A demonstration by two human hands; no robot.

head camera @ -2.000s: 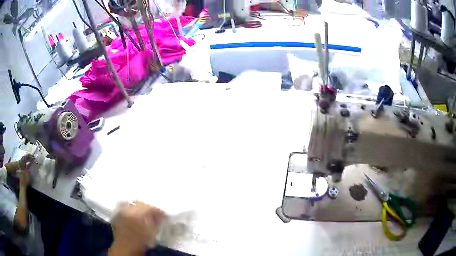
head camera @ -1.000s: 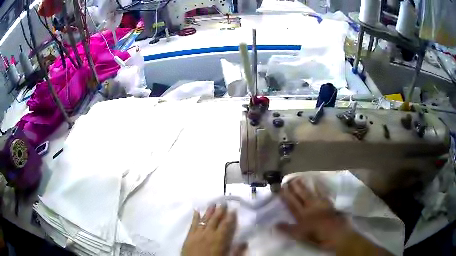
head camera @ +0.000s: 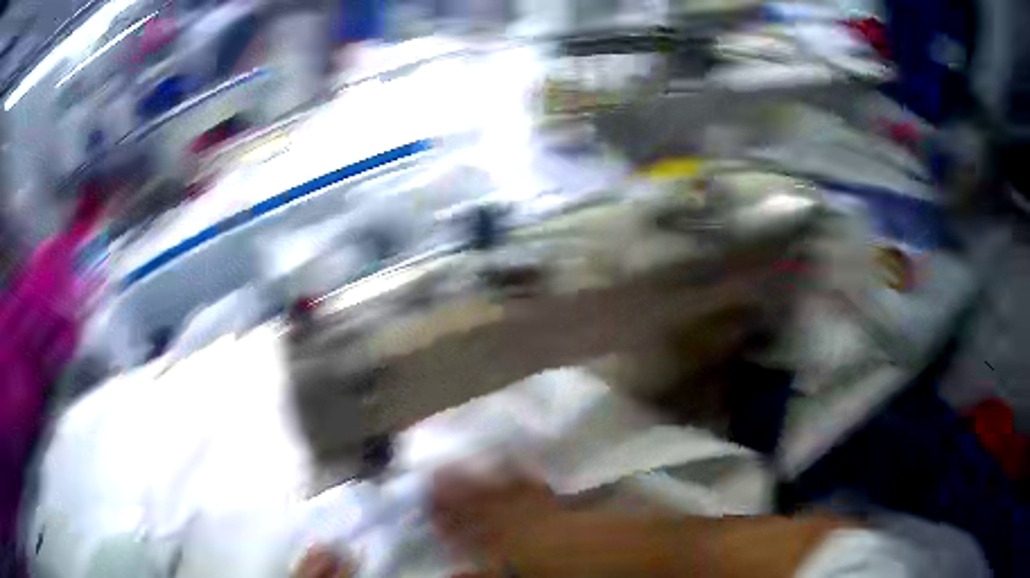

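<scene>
The view is strongly blurred and tilted. The sewing machine arm (head camera: 542, 322) runs from centre left up to the right. White fabric (head camera: 565, 423) lies under the arm and in front of it. My right hand (head camera: 491, 514) is on the fabric just below the machine arm; its fingers are too blurred to tell whether they grip the cloth. A small part of my left hand (head camera: 322, 562) shows at the bottom edge, mostly cut off. The needle area is hidden by blur and the machine head.
More white fabric (head camera: 169, 452) lies at the left. Magenta fabric (head camera: 40, 327) is at the far left edge. A blue strip (head camera: 282, 211) crosses the white surface behind. A red object (head camera: 994, 422) is at the far right.
The view has swung to the right and tilted, so the machine appears further left. My left hand has dropped almost out of the picture. My right hand remains on the fabric by the machine.
</scene>
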